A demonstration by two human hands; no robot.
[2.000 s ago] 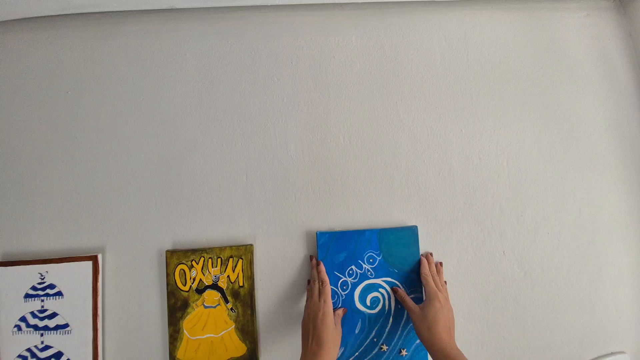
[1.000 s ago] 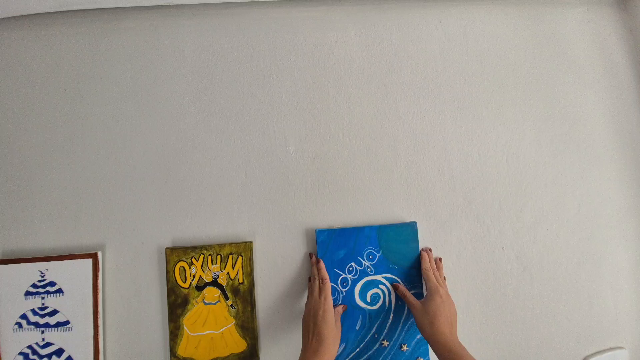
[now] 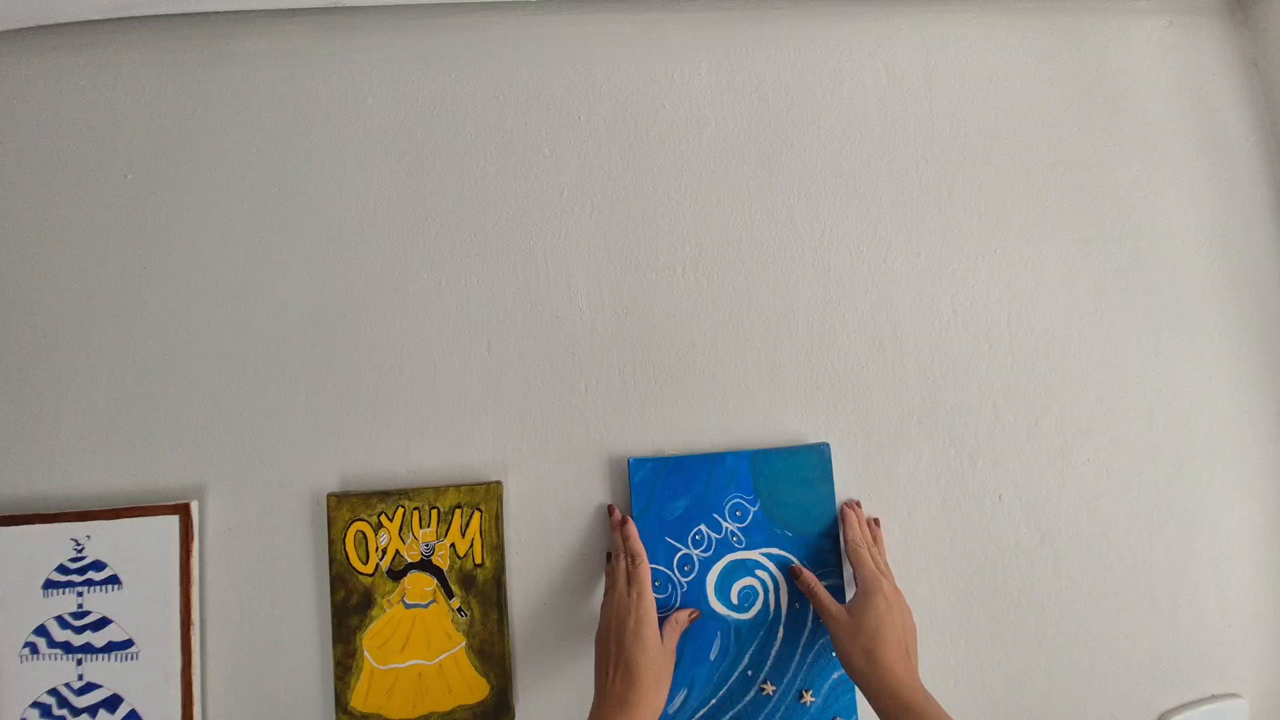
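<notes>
A blue canvas painting (image 3: 740, 540) with a white swirl, lettering and small star shapes is against the pale wall. My left hand (image 3: 635, 625) grips its left edge, fingers along the side and thumb on the front. On the right edge, my right hand (image 3: 870, 610) does the same, its thumb near the swirl. The lower end of the painting is out of view. Left of it hangs a smaller canvas (image 3: 420, 600) with a yellow-dressed figure and yellow lettering on a dark ground.
At the lower left is a white picture with a brown border (image 3: 187, 600) and blue-and-white umbrella shapes. A white rounded object (image 3: 1205, 708) shows at the bottom right. The textured wall (image 3: 640, 250) meets a corner at the far right.
The blue painting has shifted slightly upward against the wall since the earliest frame. Both hands keep their places on its side edges.
</notes>
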